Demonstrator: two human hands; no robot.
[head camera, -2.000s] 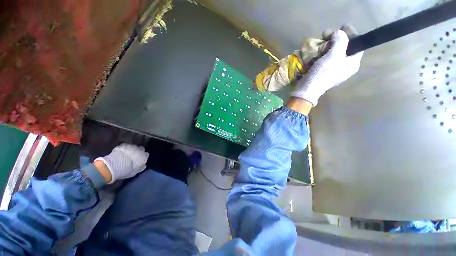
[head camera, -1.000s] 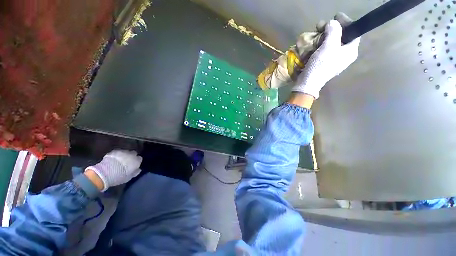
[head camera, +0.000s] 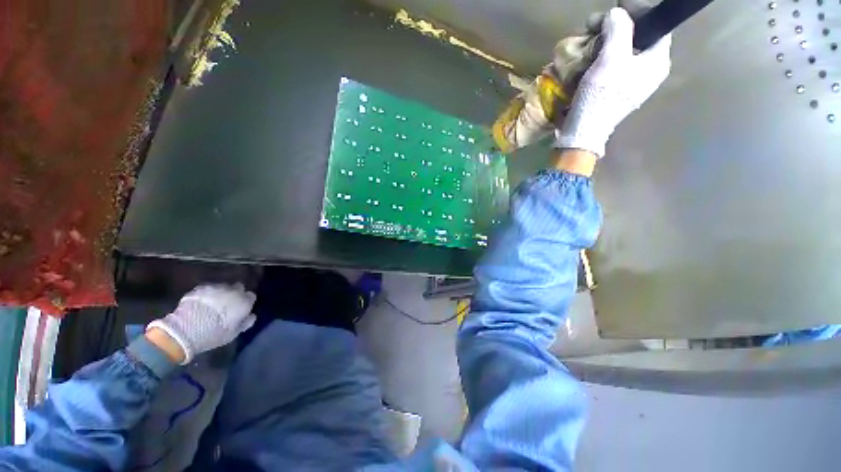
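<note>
A green circuit board with rows of small white marks lies flat on the dark booth surface. My right hand, in a white knitted glove, is closed around a hand-held nozzle wrapped in dirty off-white cloth with yellow bands. Its blunt tip is at the board's upper right edge; I cannot tell if it touches. A thick black tube runs from the hand to the upper right. My left hand, also gloved, is below the surface's front edge with its fingers curled; nothing shows in it.
A worn red curtain flap hangs at the left. The metal booth wall with perforated holes stands at the right. Yellowish sealant lines the back edge. A pale metal rail is at the lower left.
The view has shifted, so the board and curtain sit further left in it. The nozzle tip has moved from over the board to its upper right edge. My left hand stays low.
</note>
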